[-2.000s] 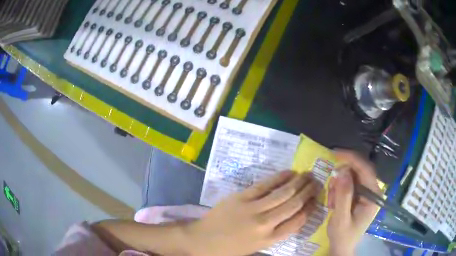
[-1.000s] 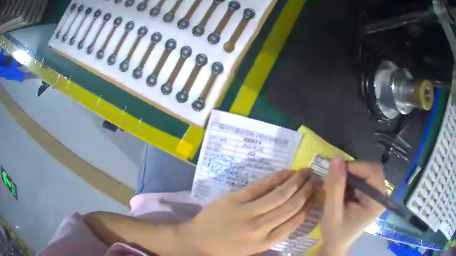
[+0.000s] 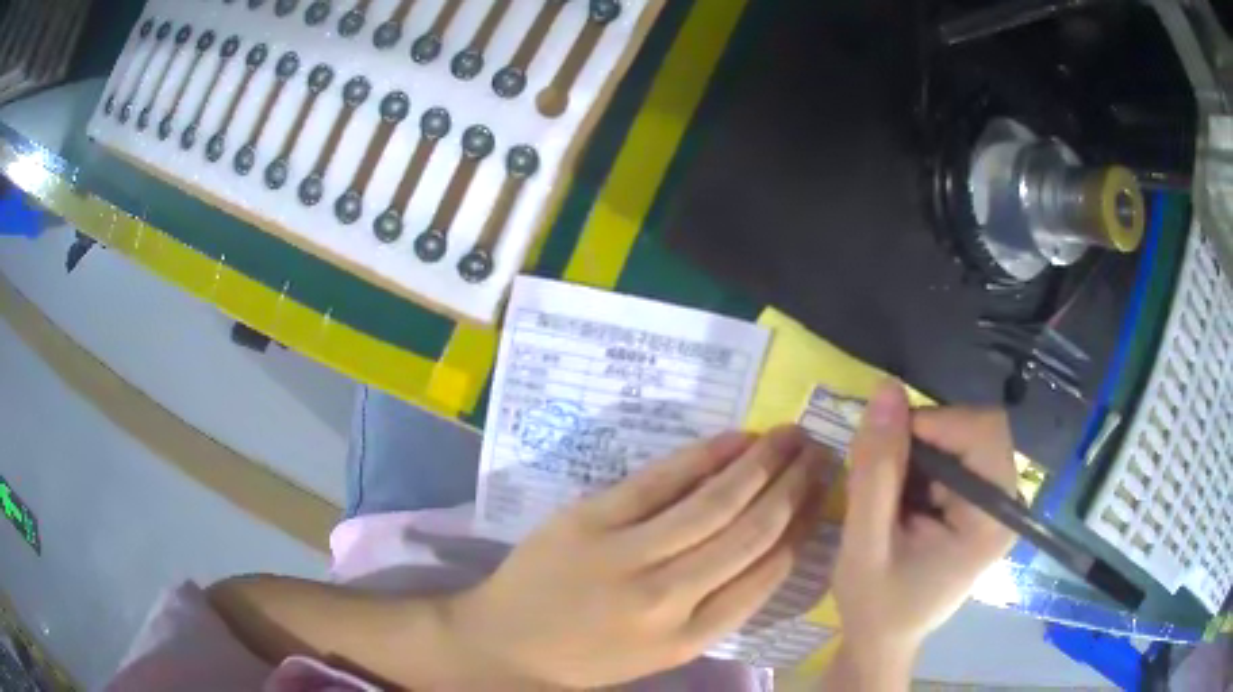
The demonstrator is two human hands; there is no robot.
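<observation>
My left hand (image 3: pixel 629 568) lies flat, palm down, across the yellow label backing sheet (image 3: pixel 801 358) and the lower right of the record slip (image 3: pixel 615 383). The slip is a white printed form with a blue stamp. A small white printed label (image 3: pixel 830 416) sits on the yellow sheet between my hands. My right hand (image 3: pixel 920 521) holds a dark pen (image 3: pixel 1034 530), its barrel slanting down to the right. The pen tip is hidden behind my right fingers. More rows of narrow labels show beneath my hands.
A white foam tray (image 3: pixel 291 223) holds rows of dumbbell-shaped parts at upper left. A silver fixture nest (image 3: pixel 1034 203) with a brass-coloured ring is on the black mat (image 3: pixel 811 176). Another white slotted tray (image 3: pixel 1174 446) is at right. Yellow tape (image 3: pixel 646 162) runs between foam tray and mat.
The view has shifted, so the tray and slip appear further left. My right hand with the pen has shifted slightly at the label. My left hand stays on the sheets.
</observation>
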